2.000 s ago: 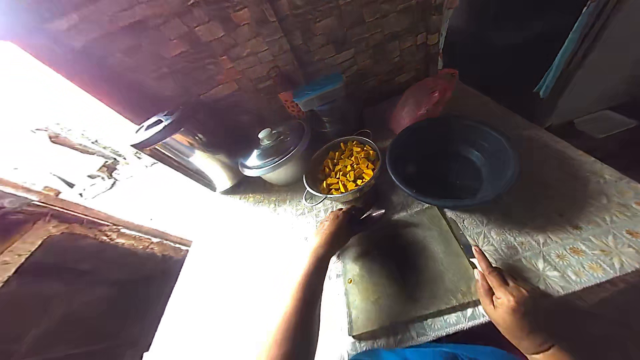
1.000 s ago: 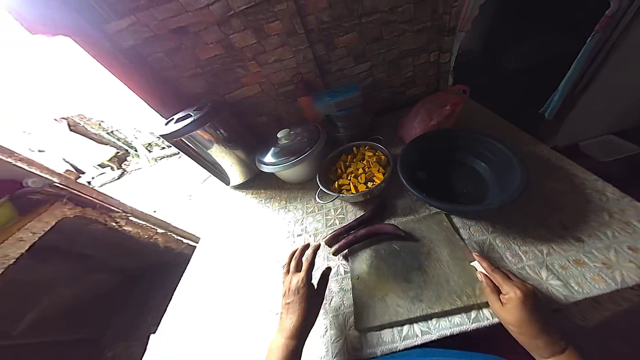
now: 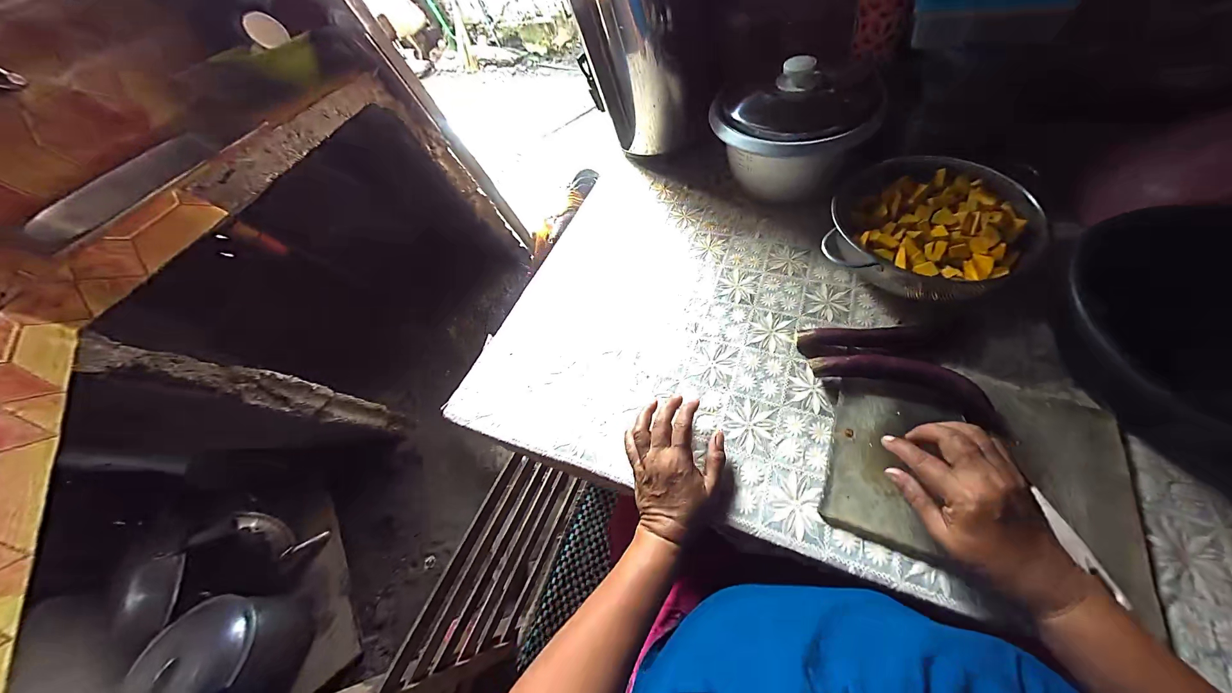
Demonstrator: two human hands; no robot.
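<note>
My left hand (image 3: 668, 474) rests palm down on the patterned tablecloth (image 3: 751, 423) near the table's front edge, fingers apart and holding nothing. Over the grey cutting board (image 3: 876, 472), my right hand (image 3: 962, 491) has its fingers bent. A long pale strip, seemingly a knife blade (image 3: 1083, 549), shows beside its wrist; whether the hand grips it is hidden. Two purple eggplants lie side by side beyond the right hand, the nearer eggplant (image 3: 905, 370) partly over the board, the farther eggplant (image 3: 866, 339) behind it. A metal colander (image 3: 943, 287) holds cut orange-yellow pieces, likely squash (image 3: 948, 231).
Behind the tablecloth stand a lidded pot (image 3: 789, 144) and a shiny metal appliance (image 3: 640, 77). A dark basin (image 3: 1136, 337) sits at the right. To the left, past the table edge, are a slatted wooden bench (image 3: 472, 577), dark cookware (image 3: 221, 635) and a tiled counter (image 3: 115, 250).
My left hand, at the eggplants two seconds ago, has drawn back to the table's front edge. My right hand has moved from the board's right side to over it. The view has swung left.
</note>
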